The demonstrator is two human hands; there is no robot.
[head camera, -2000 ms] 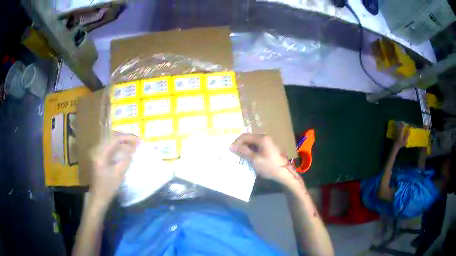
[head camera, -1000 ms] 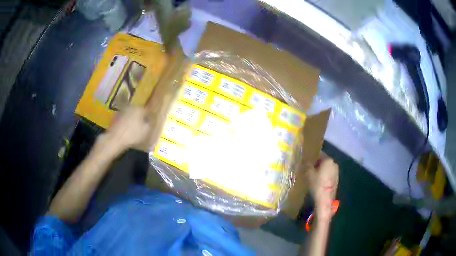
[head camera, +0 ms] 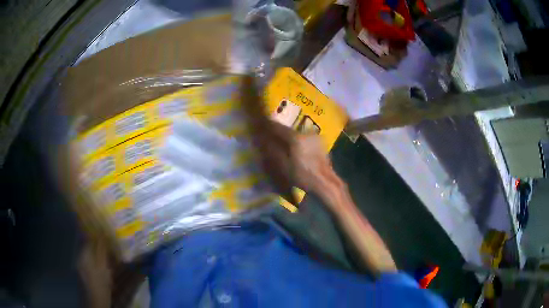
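Note:
The open brown master carton [head camera: 162, 51] is in front of me, tilted and blurred, with its flaps spread. Inside it is a block of yellow phone gift boxes [head camera: 135, 123] with white labels, under a shiny clear plastic bag [head camera: 198, 162]. My right hand [head camera: 301, 159] is on the carton's right side, gripping the flap or edge, its fingertips partly hidden. My left hand [head camera: 96, 261] is dark and blurred at the carton's lower left side, holding it, fingers not clear.
An orange-yellow POP 10 panel [head camera: 328, 117] lies beyond my right hand. The green bench [head camera: 385, 195] runs to the right, with an orange tape dispenser [head camera: 428, 277] at lower right. A red basket [head camera: 385, 21] stands at the top. A metal post [head camera: 445, 114] crosses the right side.
My view has swung left. The carton has shifted off to the bench's left side, and the POP 10 panel is now to its right. Both hands went from the papers to the carton's sides.

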